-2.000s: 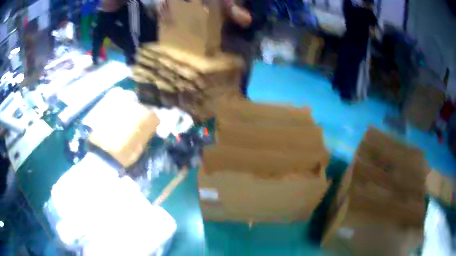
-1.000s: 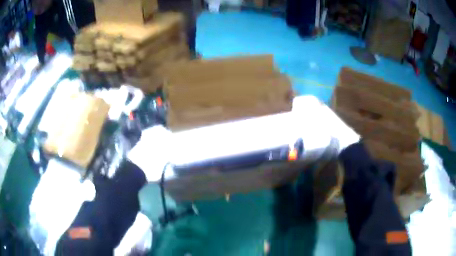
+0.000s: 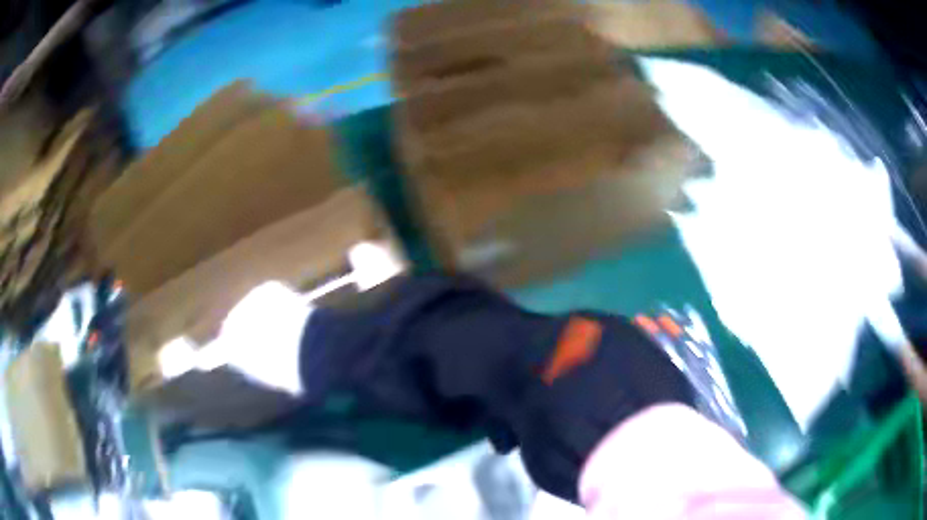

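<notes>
My right hand, in a white glove, reaches in from the lower right with a dark sleeve and orange patch. It is blurred and lies over the front edge of the left row of brown cartons. A narrow white piece with wider ends shows on both sides of the glove, along the carton front. I cannot tell whether my fingers grip it or rest on it. My left hand is not in view. No dark product shows at my right hand.
A second row of brown cartons stands right of centre. White foam sheets lie at the right, with bagged items with orange ends beside them. A green crate is at the lower right. Blurred white items lie along the bottom.
The view has swung right. The large white foam with the dark, orange-ended product no longer shows above the cartons. My left sleeve has left the picture; my right hand is now at the left cartons.
</notes>
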